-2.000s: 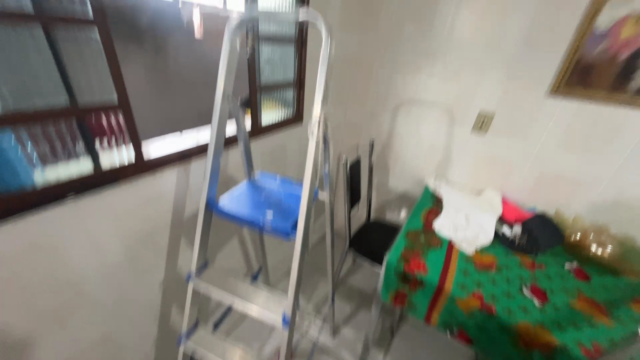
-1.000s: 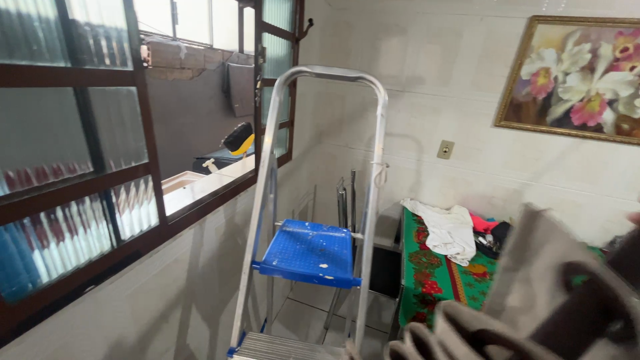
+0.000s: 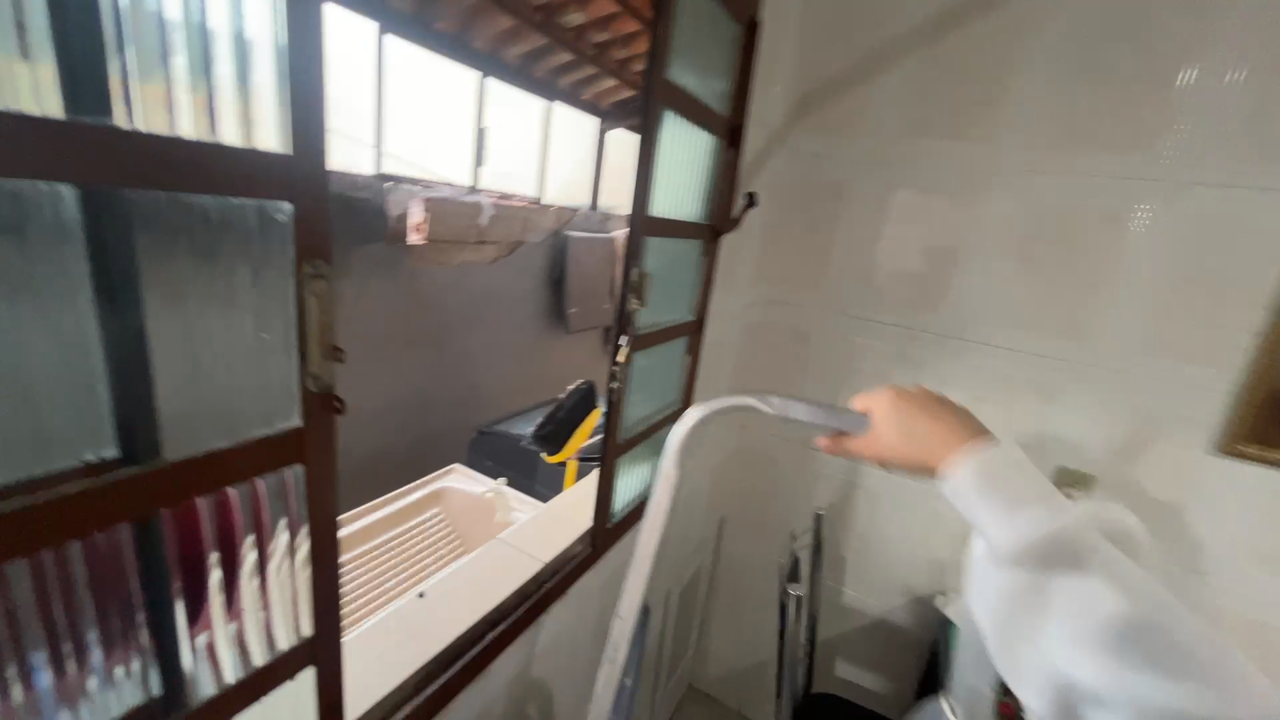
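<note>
My right hand [image 3: 912,428], in a loose white sleeve, is closed around the top rail of an aluminium stepladder [image 3: 655,500], at the right end of its curve. The ladder's side rail runs down from there past the window sill, and its steps are mostly out of the frame. To the left of the ladder stands an open window with a brown metal frame [image 3: 318,400] and ribbed glass panes. My left hand is not in view.
Beyond the window lies a beige laundry sink [image 3: 430,530] with a ribbed washboard, near a black and yellow object [image 3: 572,430]. A black chair [image 3: 835,706] stands low behind the ladder. Pale tiled wall [image 3: 960,250] fills the right side, with part of a framed picture [image 3: 1252,400].
My right hand now grips the ladder's top rail, which nothing held one second ago. The brown-grey cloth-like item at lower right is gone from view. The view has shifted toward the window.
</note>
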